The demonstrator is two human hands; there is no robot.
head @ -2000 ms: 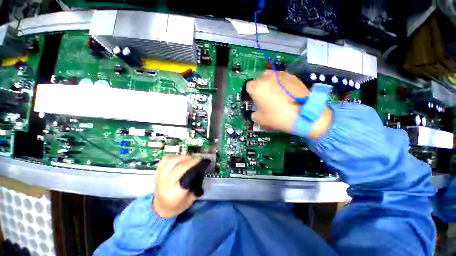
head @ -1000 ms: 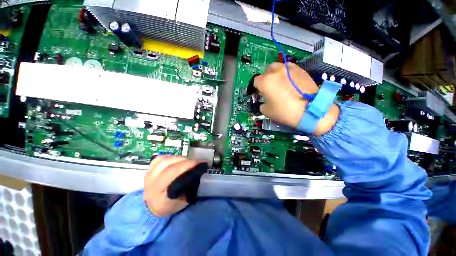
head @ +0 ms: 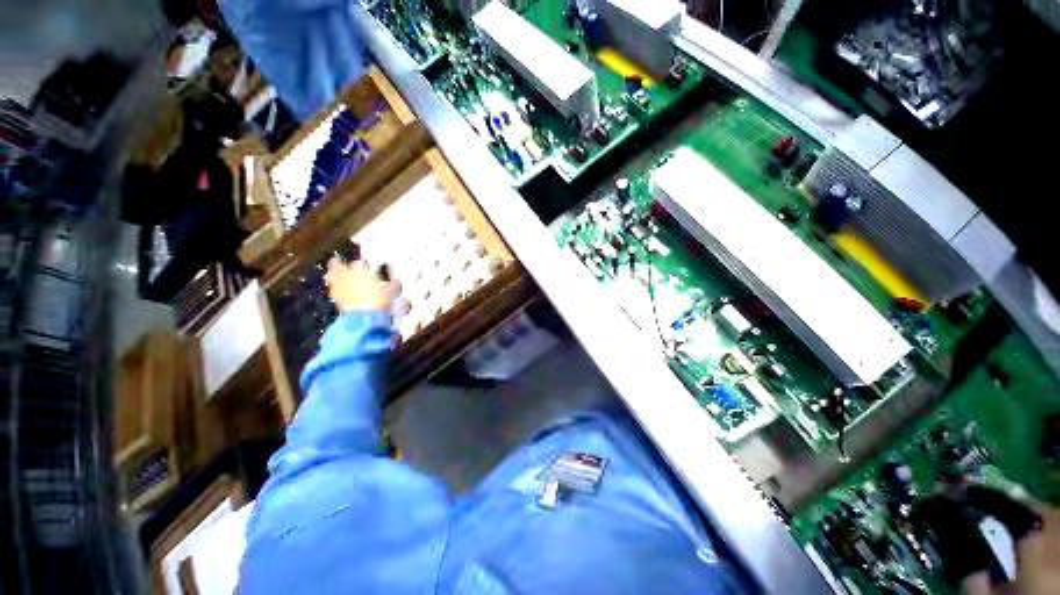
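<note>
My left hand is stretched out to the left over an open carton, between its white foam tray and a dark area of small items. Its fingers are blurred, and I cannot tell whether they hold anything. My right hand is at the bottom right, partly cut off by the edge, with black finger coverings, over a green circuit board. Its grip cannot be made out. Another green board lies on the line with a long white heat sink and a finned upper heat sink.
The line's metal rail runs diagonally between the boards and my body. Another person's blue sleeve is at the top left. Another carton holds white and purple items. A black bin of silver pieces is behind the line.
The view has swung left and tilted. My left hand has left the rail by the boards and reached out over the carton. My right hand now shows at the bottom right edge.
</note>
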